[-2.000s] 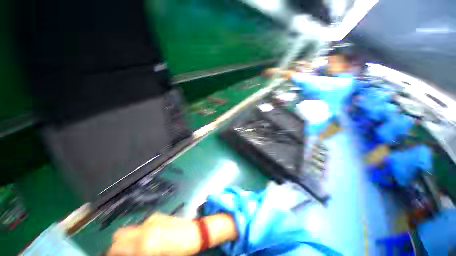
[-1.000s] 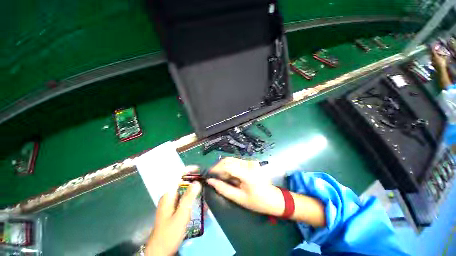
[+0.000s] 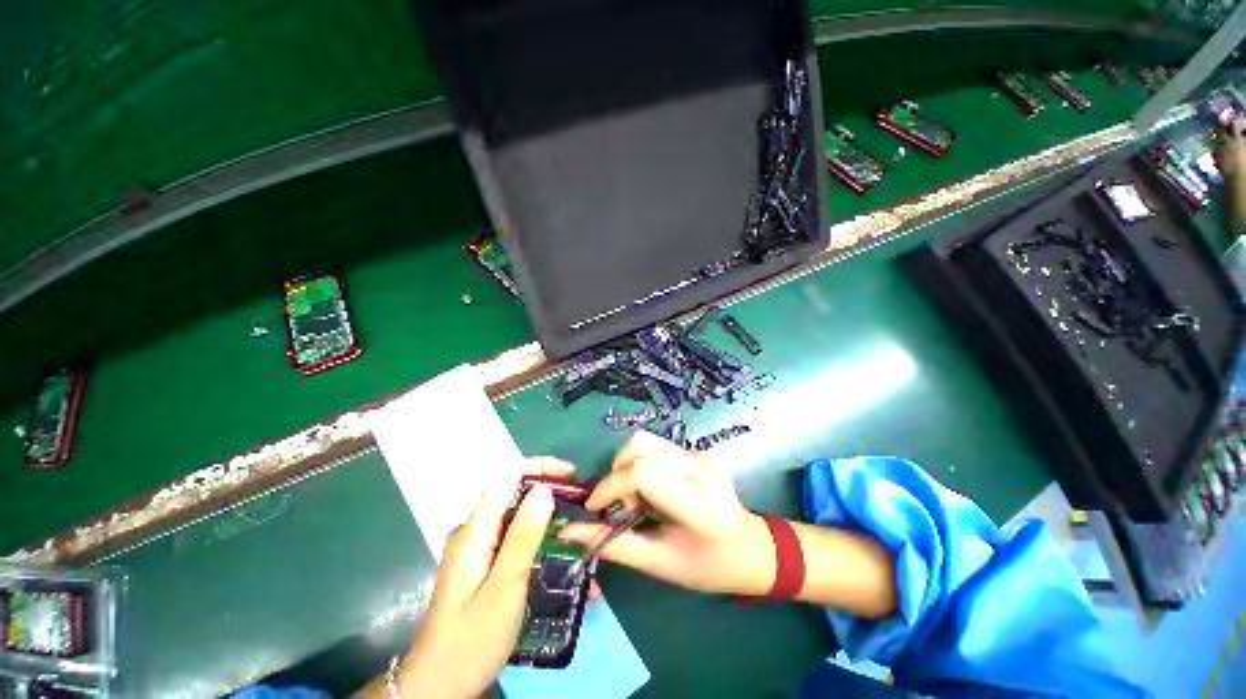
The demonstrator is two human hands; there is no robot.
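A red-rimmed phone body (image 3: 554, 601) with green board showing is held in my left hand (image 3: 478, 587), above a white and pale blue paper sheet (image 3: 444, 444). My right hand (image 3: 690, 526), with a red wrist strap (image 3: 786, 557), is at the phone's upper end and holds tweezers (image 3: 611, 535) whose tip points down over the board. A black part (image 3: 574, 511) lies at the phone's top end between the hands; whether it is seated cannot be told. A heap of black small parts (image 3: 656, 369) lies on the bench beyond my right hand.
A black parts tray (image 3: 615, 205) tilts over the belt edge. More phone bodies (image 3: 321, 322) lie on the green belt. A clear blister tray (image 3: 103, 642) is at lower left. A second black tray (image 3: 1161, 410) is at right, with another person's hand (image 3: 1234, 148) beyond.
The view has swung back from the right to the phone. Since one second ago, the belt phones have shifted slightly left and the tweezers now show over the board.
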